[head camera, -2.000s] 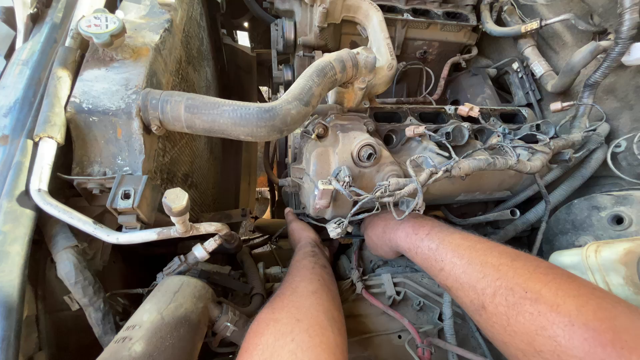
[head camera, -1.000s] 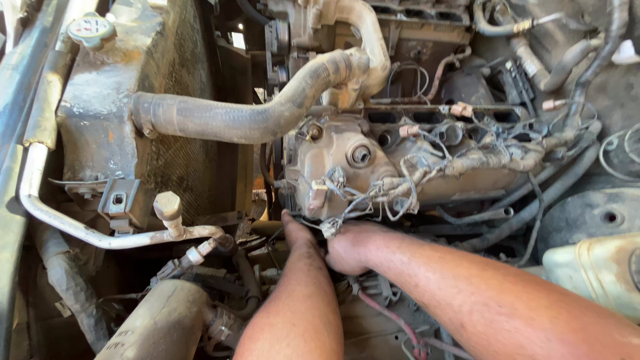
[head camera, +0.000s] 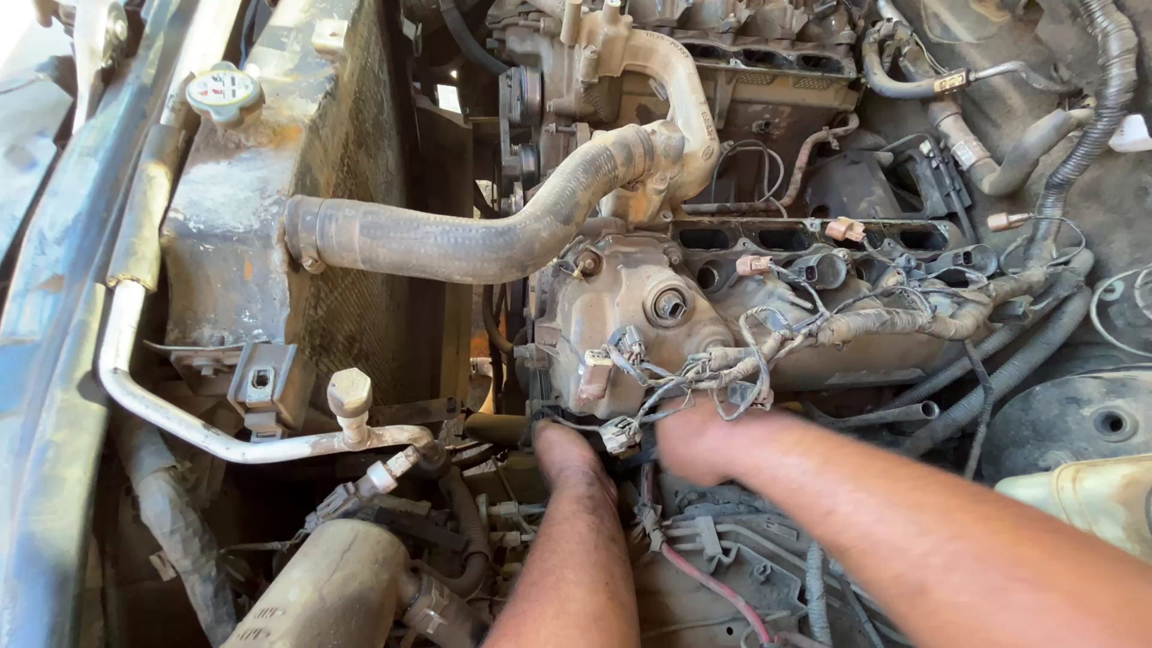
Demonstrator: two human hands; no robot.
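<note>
My left hand [head camera: 565, 450] reaches down beside the front cover of the dusty engine [head camera: 612, 310]; its fingers are out of sight below the cover. To its right, my right hand [head camera: 697, 441] is under the wiring harness [head camera: 733, 364], its fingers also hidden behind wires and the engine's edge. Whether either hand holds anything cannot be seen. A grey connector [head camera: 620, 434] hangs from the harness between the two hands. Loose connectors, one of them pinkish [head camera: 754, 265], lie along the engine's top near open round holes.
A thick radiator hose [head camera: 450, 241] crosses from the radiator [head camera: 229, 234] to a metal coolant pipe [head camera: 688, 99]. A bent metal line [head camera: 207, 432] runs at the left. A cylindrical canister [head camera: 328, 585] stands low left of my left forearm. A plastic reservoir [head camera: 1084, 499] sits at the right edge.
My right hand moved left toward my left hand, then back slightly right under the harness. My left hand stays low beside the front cover.
</note>
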